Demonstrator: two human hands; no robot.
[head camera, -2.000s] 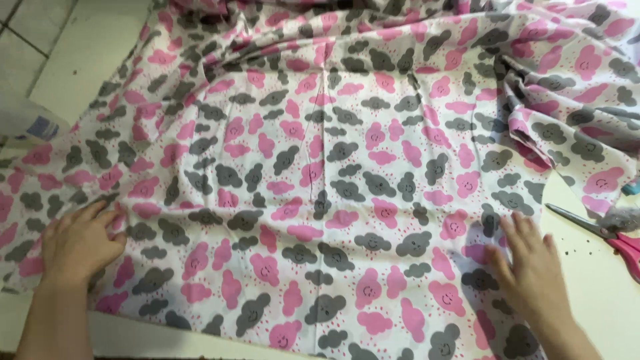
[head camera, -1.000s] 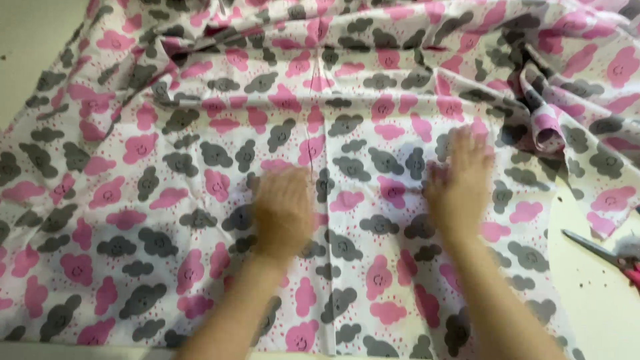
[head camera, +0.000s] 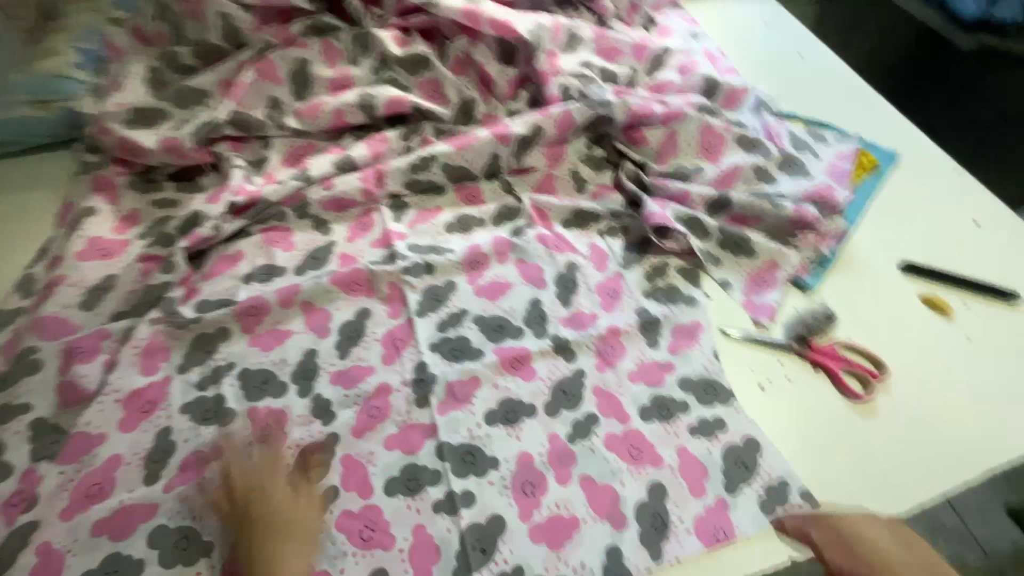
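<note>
A white fabric printed with pink and grey clouds (head camera: 512, 384) lies over the table, flat near me and bunched in folds farther back. My left hand (head camera: 272, 496), blurred, is over its near left part with the fingers apart; whether it touches the cloth cannot be told. My right hand (head camera: 864, 540) is at the fabric's near right corner, partly cut off by the frame; its fingertips meet the corner, and whether they pinch it is unclear. Pink-handled scissors (head camera: 840, 364) lie to the right of the fabric, beside a small grey object (head camera: 810, 322).
On the white table (head camera: 904, 432) at the right lie a black stick-like object (head camera: 958, 282) and a small yellowish piece (head camera: 935, 304). A light-blue item with a yellow patch (head camera: 868, 188) sticks out beneath the fabric. Blue material (head camera: 40, 112) is at the far left.
Both hands have left the fabric's middle, where they were a second ago; the right one is now at the near right corner. The view has shifted, showing more table at the right.
</note>
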